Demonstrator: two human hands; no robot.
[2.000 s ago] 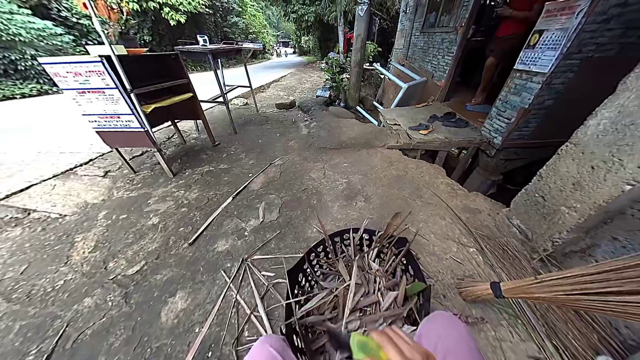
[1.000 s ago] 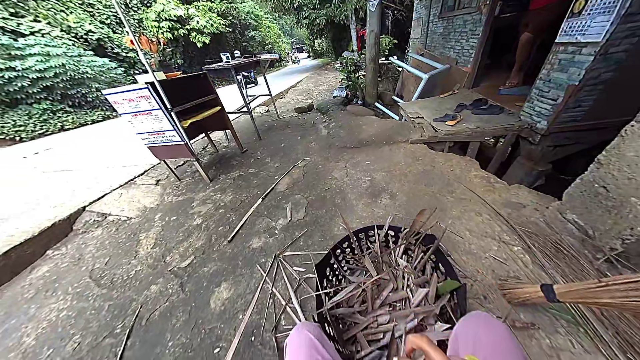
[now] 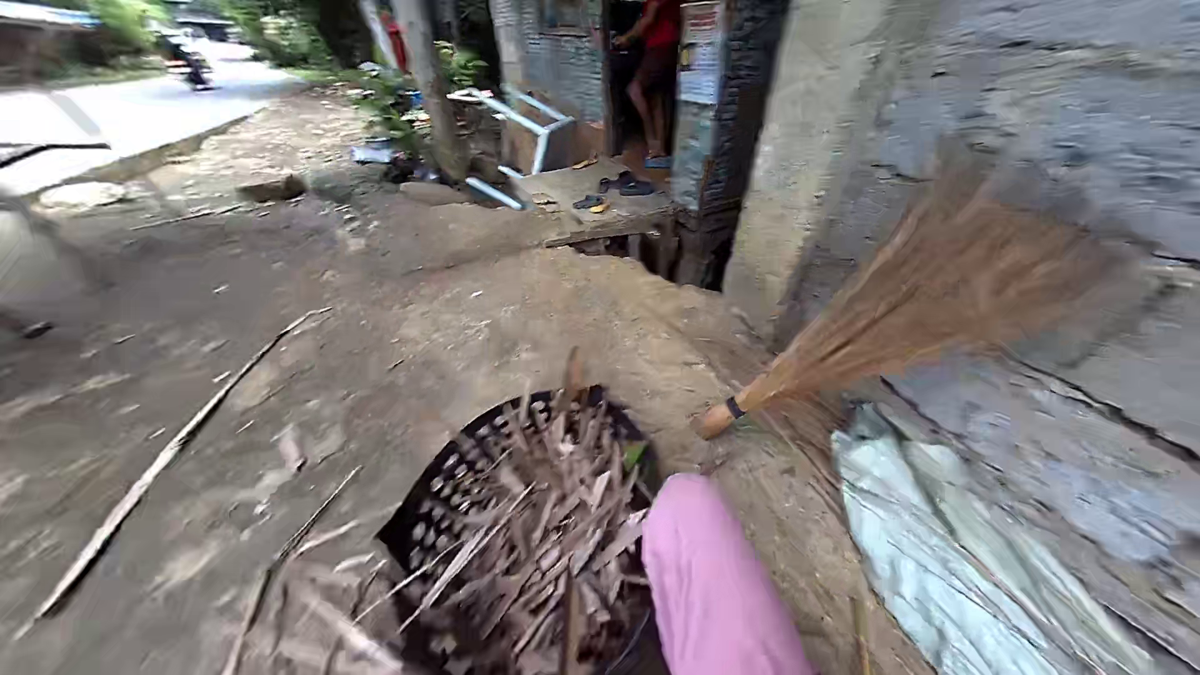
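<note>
Neither my left hand nor my right hand shows in the frame of now. A black perforated plastic basket (image 3: 427,506) stands on the ground at the bottom centre, heaped with dry leaf and stick pieces (image 3: 553,525) and one small green leaf (image 3: 635,456). My knee in pink cloth (image 3: 717,572) touches or overlaps its right side. To the right a stick broom (image 3: 862,328) leans with its bristles against the wall and its bound end low, near the basket. Below the broom lies a pale green plastic sack (image 3: 937,553) with thin sticks over it.
Long dry sticks (image 3: 178,445) lie left of the basket. A wooden step (image 3: 600,211) with sandals (image 3: 626,184) stands before a doorway, where a person (image 3: 649,84) stands inside. Beside it are a post (image 3: 431,94) and a pale blue frame (image 3: 525,122). A motorcycle (image 3: 195,70) is on the road.
The view has swung to the right, bringing the wall, the broom's bristles and the sack into sight. A hand seen at the basket's near edge in both earlier frames is out of view.
</note>
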